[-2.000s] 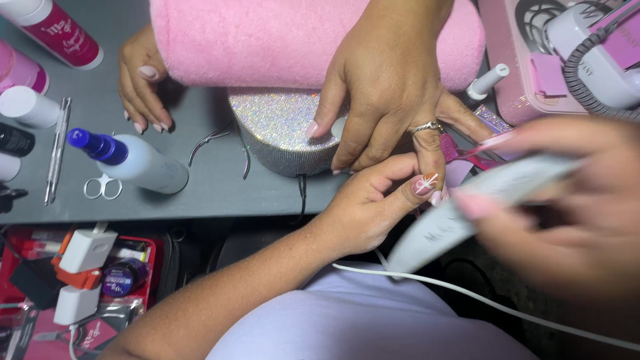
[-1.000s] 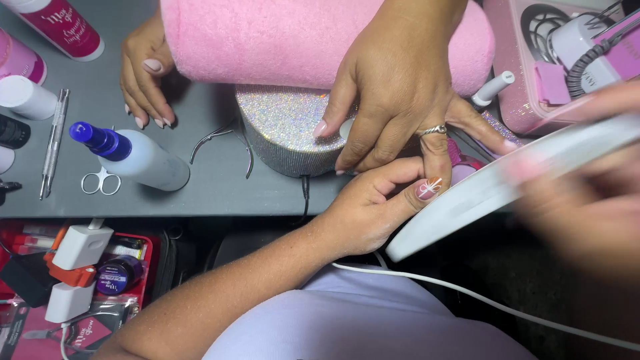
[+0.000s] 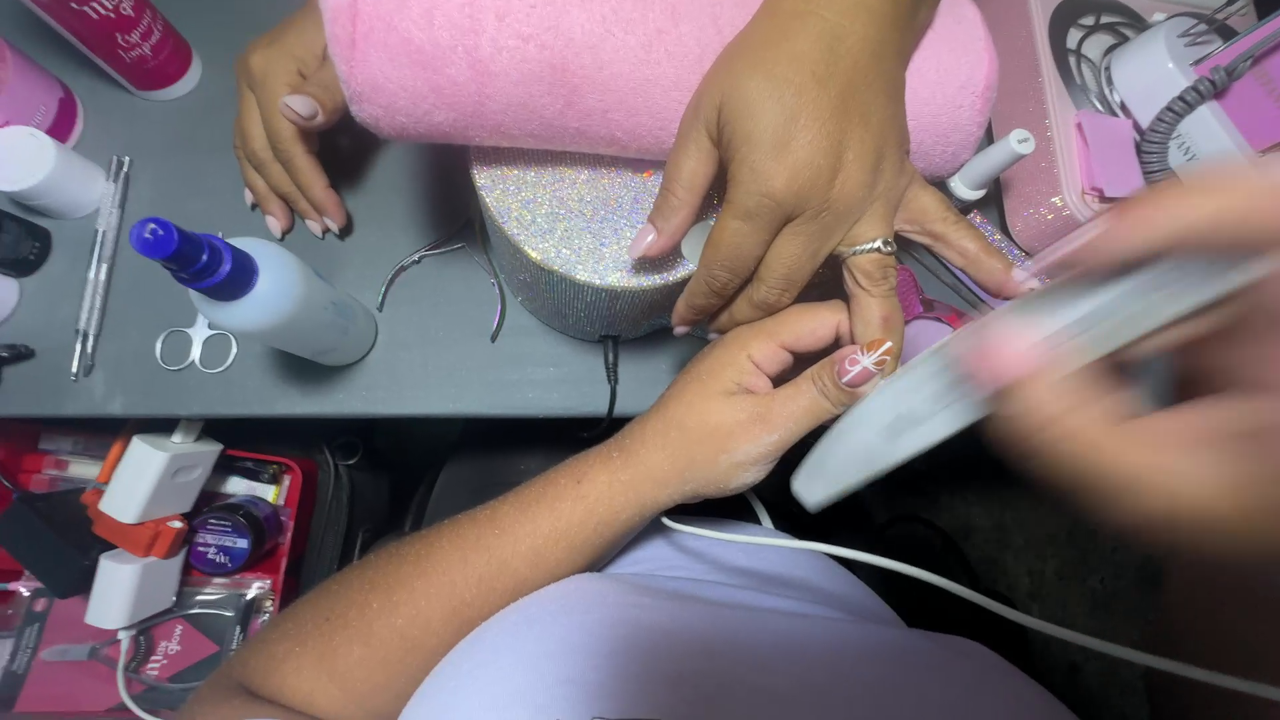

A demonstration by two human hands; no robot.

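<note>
My left hand [image 3: 770, 400] pinches a finger of another person's hand [image 3: 800, 190], which wears a ring and rests over a glittery nail lamp [image 3: 580, 240]. My left thumbnail bears a white bow design. At the right, blurred, my right hand [image 3: 1120, 390] is shut on a grey nail file [image 3: 900, 430], whose end lies close to the held finger. The nail of that finger is hidden. A pink towel roll [image 3: 600, 70] lies under the person's wrist. The person's other hand [image 3: 290, 130] rests on the table left of the roll.
On the grey table [image 3: 430, 385] stand a blue-capped spray bottle [image 3: 300, 300], small scissors [image 3: 196, 345], cuticle nippers [image 3: 440, 260] and a metal tool [image 3: 100, 270]. A red tray [image 3: 290, 500] with chargers is below left. A white cable [image 3: 900, 567] crosses my lap. A pink case [image 3: 1040, 190] stands upper right.
My right hand and the file have shifted and tilted between frames, with motion blur. My left hand keeps its hold on the person's finger.
</note>
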